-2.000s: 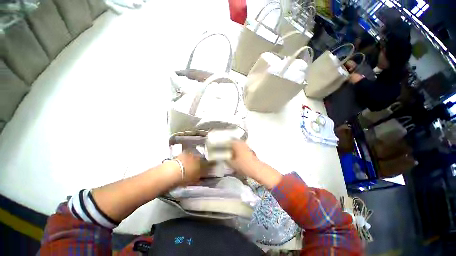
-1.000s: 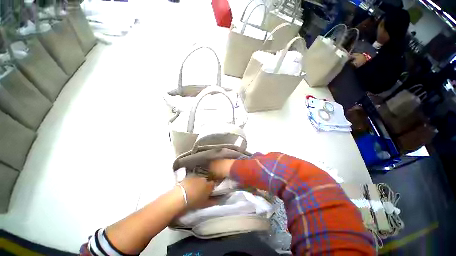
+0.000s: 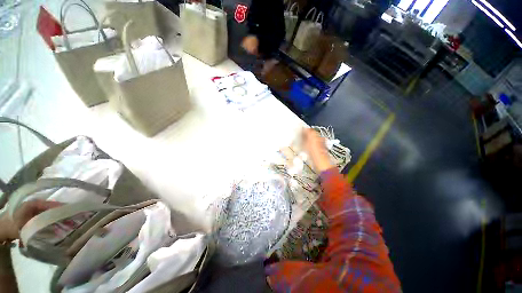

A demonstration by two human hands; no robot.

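Note:
Beige tote handbags with looped handles stand close together at the lower left. White tissue (image 3: 166, 254) fills the mouth of the nearest tote handbag (image 3: 106, 252). My left hand (image 3: 26, 217) is at the left edge, partly cut off and partly behind a bag handle (image 3: 68, 186); its grip is unclear. My right hand (image 3: 313, 147) is blurred and reaches over the beige shoulder strap bundles (image 3: 297, 171) at the table corner. I cannot tell whether it holds one. A clear polybag (image 3: 254, 214) with many tiny white-blue pieces lies between the totes and the straps.
More stuffed totes (image 3: 151, 94) stand farther back on the white table (image 3: 200, 137), by a red sign (image 3: 48, 26). A white stack of printed sheets (image 3: 240, 91) carries pale rings. Another person's hand (image 3: 250, 44) shows beyond the table. Grey floor with yellow lines (image 3: 372, 146) lies right.
The view has swung right. My right hand has left the bag mouth and reached out to the strap bundles. My left hand stays at the bags and now shows at the left edge.

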